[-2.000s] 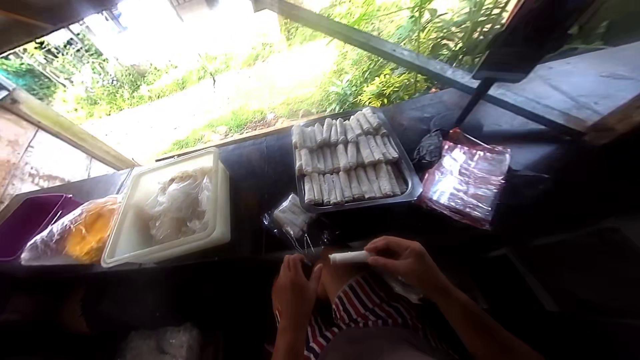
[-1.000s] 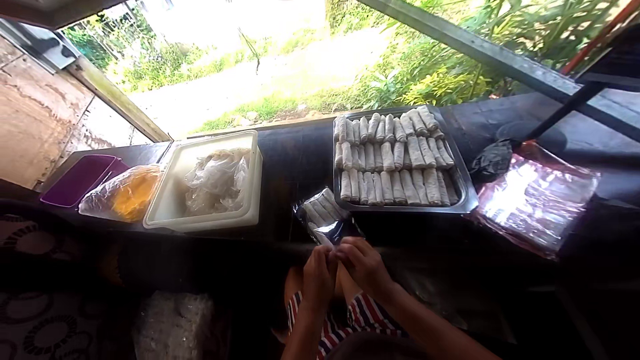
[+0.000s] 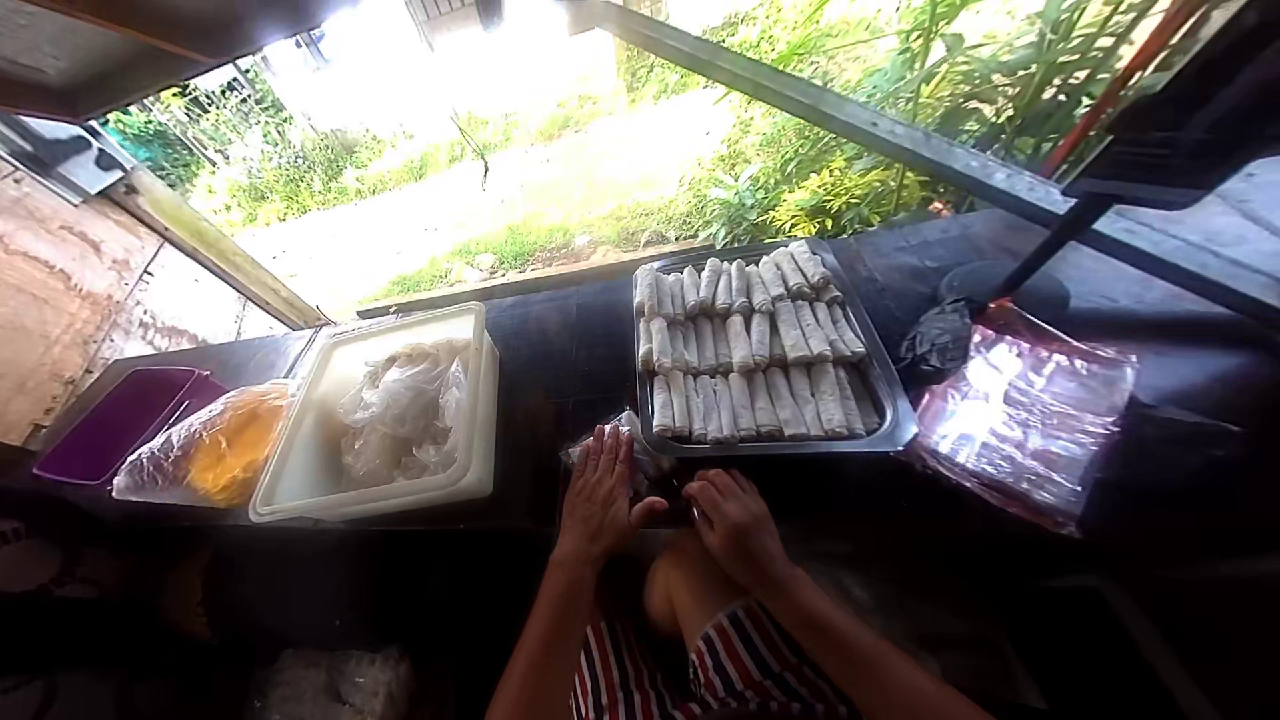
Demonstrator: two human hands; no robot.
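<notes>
My left hand lies flat, fingers extended, on a clear plastic bag at the table's near edge; most of the bag is hidden under it. Just right of it, my right hand has its fingers curled around something small and dark, too hidden to name, near the bag's edge. Beyond my right hand stands a metal tray filled with rows of pale wrapped rolls.
To the left are a cream plastic container holding plastic bags, a clear bag with yellow contents and a purple tray. Right of the metal tray lie a crumpled black bag and a shiny pink plastic pack.
My hands were together at the mouth of a bag of rolls a second ago; they are now apart, the left one flat on the bag. Earlier still, a white roll was between them.
</notes>
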